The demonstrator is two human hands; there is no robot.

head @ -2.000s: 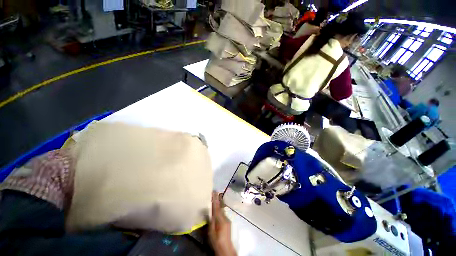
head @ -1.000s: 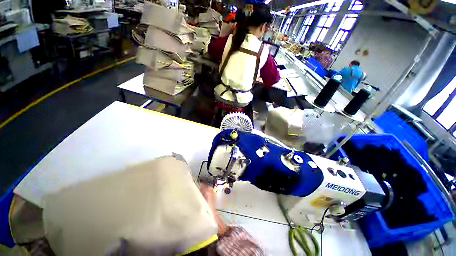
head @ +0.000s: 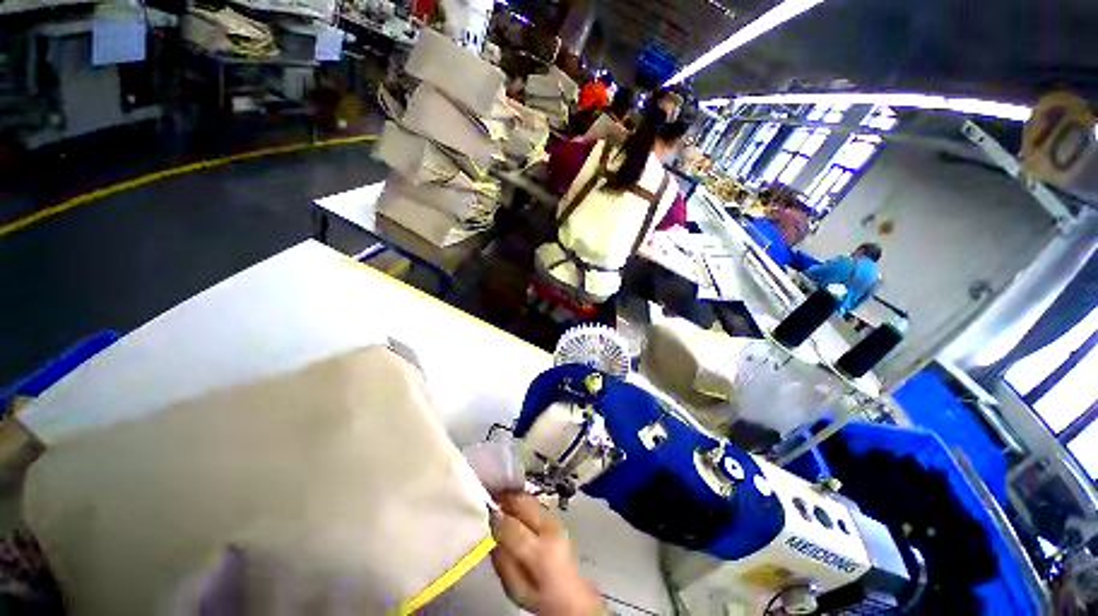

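A large beige bag panel [head: 265, 481] with a yellow bound edge at its lower right lies over the left front of the white sewing table [head: 301, 301]. My right hand [head: 542, 560] has its fingers closed at the panel's right edge, just left of and below the needle area. A small pale, blurred piece [head: 494, 463] shows just beyond the fingertips; what it is cannot be told. The sewing machine [head: 650, 463], with its blue cover, stands to the right. My left hand is not visible; only a blurred bit of sleeve shows at the lower left edge.
A small white fan [head: 592, 349] stands behind the machine head. A blue crate of black pieces [head: 999, 529] is at the right. Black thread cones [head: 804, 317] stand behind. Stacked beige panels [head: 440, 144] and a seated person [head: 608, 217] are beyond the table.
The view has swung right. The panel lies further left in view, its right edge near the machine. My right hand is at that edge, and the pale piece has appeared by its fingertips.
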